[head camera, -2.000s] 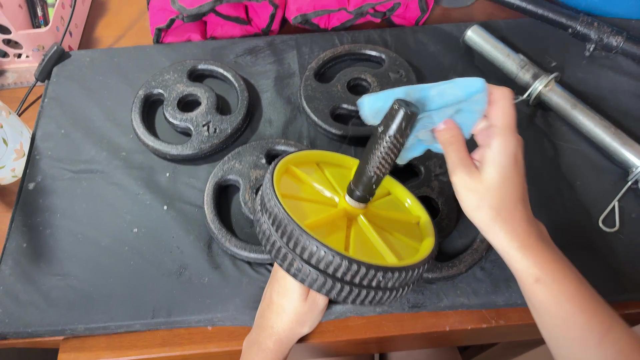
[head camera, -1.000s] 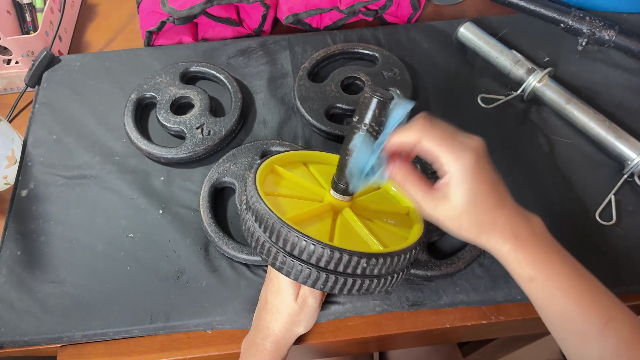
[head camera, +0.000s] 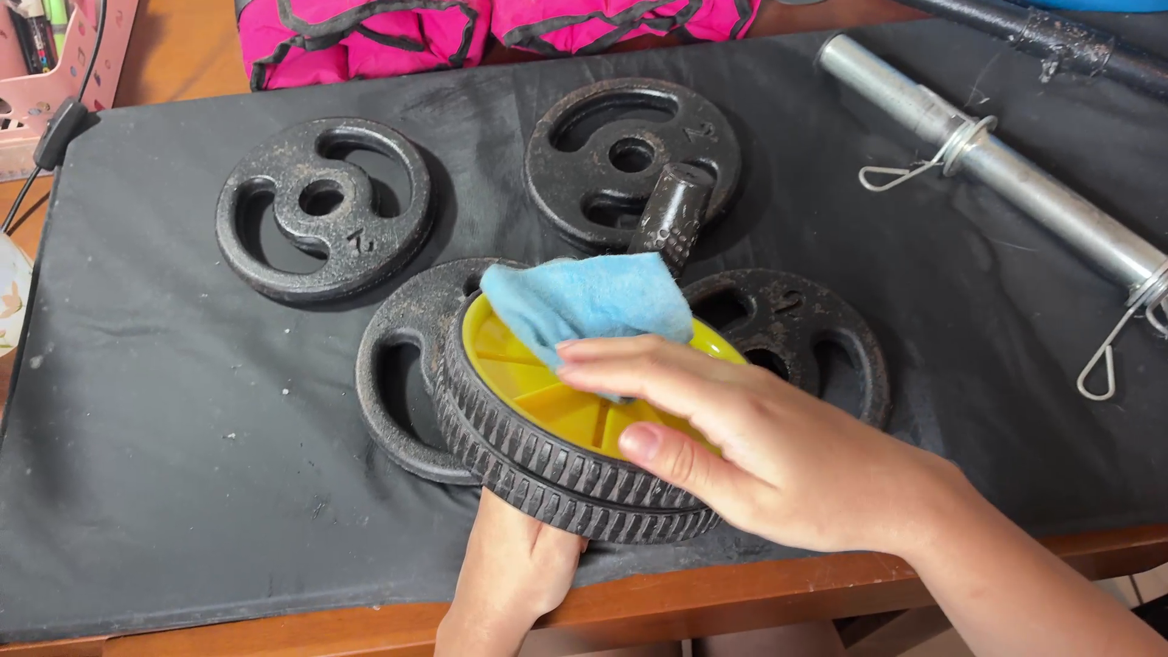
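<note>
A yellow-and-black ab roller wheel (head camera: 557, 456) is tilted above the weight plates, its black textured handle (head camera: 673, 214) pointing up and away. My left hand (head camera: 525, 557) is under the wheel, closed around its lower side; the fingers and whatever they grip there are mostly hidden. A light blue cloth (head camera: 593, 301) lies against the yellow face near the base of the handle. My right hand (head camera: 757, 438) presses on the cloth with its fingertips, thumb apart over the tyre's upper edge.
Black weight plates lie at the left (head camera: 328, 210), top middle (head camera: 630, 164), under the wheel (head camera: 388, 392) and right of it (head camera: 821, 338). A metal dumbbell bar (head camera: 1049, 173) with spring clips is at the right. Pink fabric items (head camera: 365, 41) and a pink basket (head camera: 78, 82) sit behind.
My right hand and the cloth have moved from the handle down onto the wheel's yellow face. My left hand still supports the wheel from below.
</note>
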